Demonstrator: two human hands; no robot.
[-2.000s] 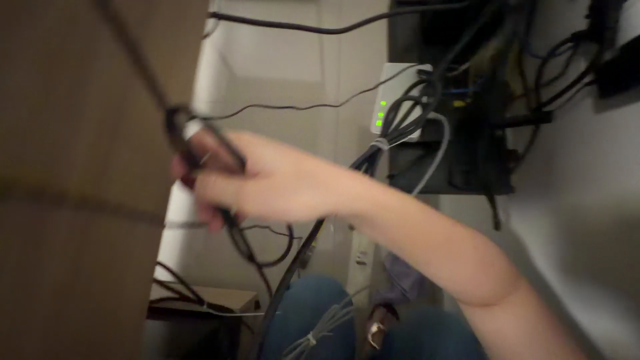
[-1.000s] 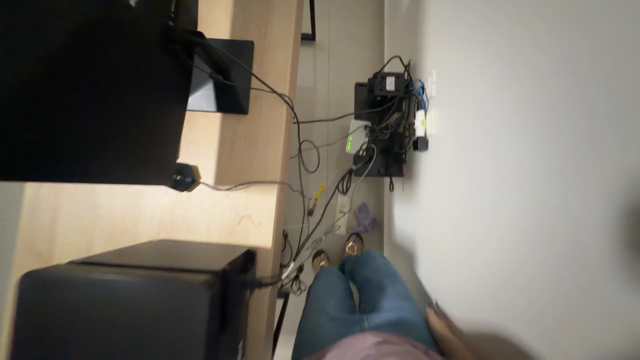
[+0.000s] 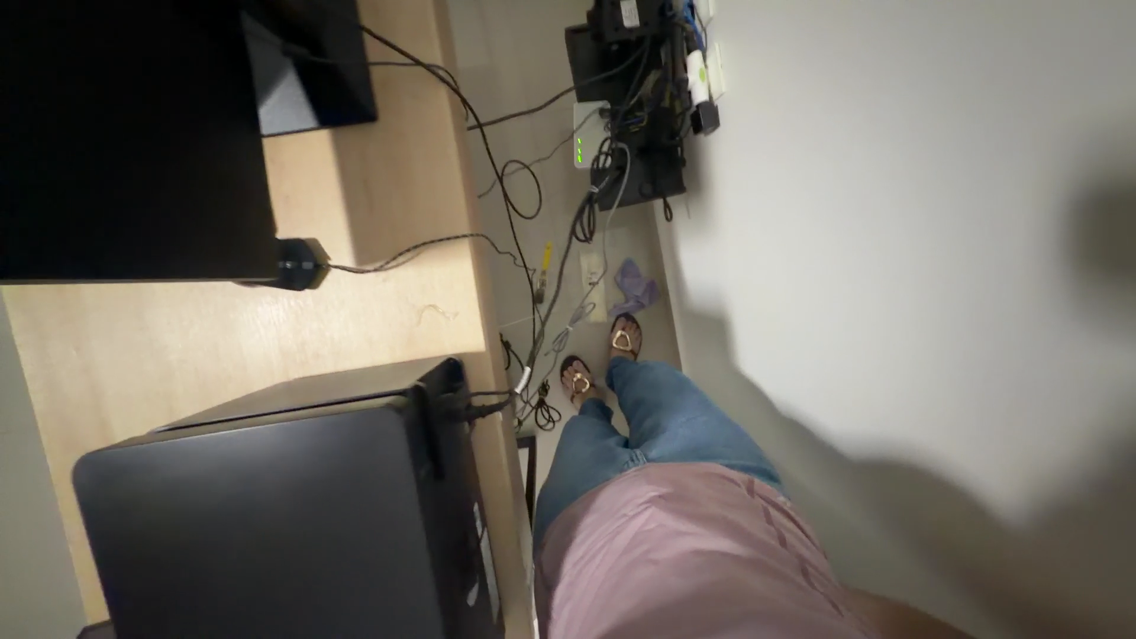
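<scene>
Neither of my hands shows in the head view; only part of an arm (image 3: 905, 616) is visible at the bottom edge, beside my pink shirt. Black cables (image 3: 508, 200) hang off the desk edge and run down toward the floor. One dark cable with a white tag (image 3: 523, 380) leads to the back of a black printer or similar boxy device (image 3: 266, 515). A white network box with green lights (image 3: 589, 135) sits by a black rack of tangled cables (image 3: 652, 151). Whether my hidden hands touch anything cannot be seen.
A wooden desk (image 3: 390, 311) bears a black monitor (image 3: 124, 142) and its stand (image 3: 333, 71). On the floor lie a purple cloth (image 3: 634, 286), a power strip (image 3: 592, 284) and a yellow-handled tool (image 3: 546, 259). A white wall (image 3: 887, 222) rises at the right.
Two seconds ago a hand held a dark looped cable near the desk edge; it is out of view now. One second ago a hand showed at the lower right. The view has pulled back widely.
</scene>
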